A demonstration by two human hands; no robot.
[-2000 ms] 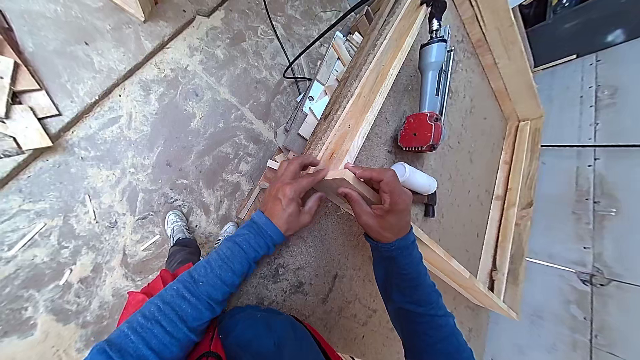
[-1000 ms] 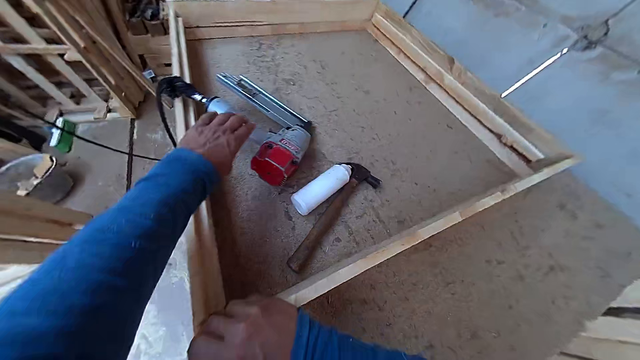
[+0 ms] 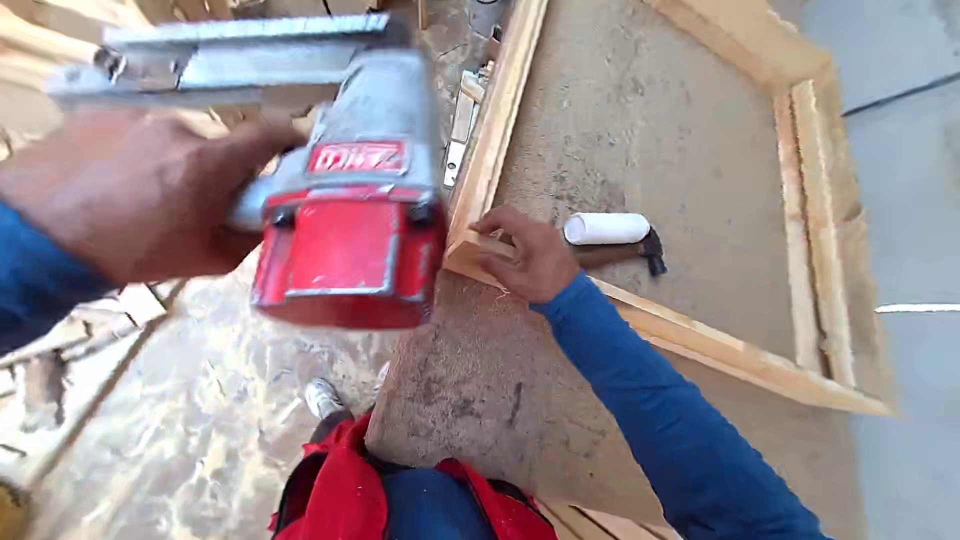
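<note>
My left hand [image 3: 150, 187] is wrapped around the handle of a grey and red pneumatic nail gun [image 3: 349, 187], raised at the upper left and somewhat blurred. With its thumb and fingers, my right hand [image 3: 529, 255] grips a small wood block [image 3: 487, 246] at the near-left corner of a wooden frame [image 3: 499, 112]. The frame lies on a worn board tabletop [image 3: 480, 390]. Just beyond my right hand, a white plastic bottle [image 3: 606, 228] lies against a claw hammer [image 3: 651, 251], whose wooden handle is partly hidden.
Wood offcuts [image 3: 471, 105] lie along the outer left side of the frame. More scrap wood [image 3: 97, 330] is on the dusty floor at the left. Doubled wooden strips [image 3: 814, 225] form the frame's right side. My shoe [image 3: 324, 397] shows beside the table edge.
The nail gun, lying inside the frame one second ago, is now lifted in my left hand. My right hand remains at the frame's corner. The view has swung considerably.
</note>
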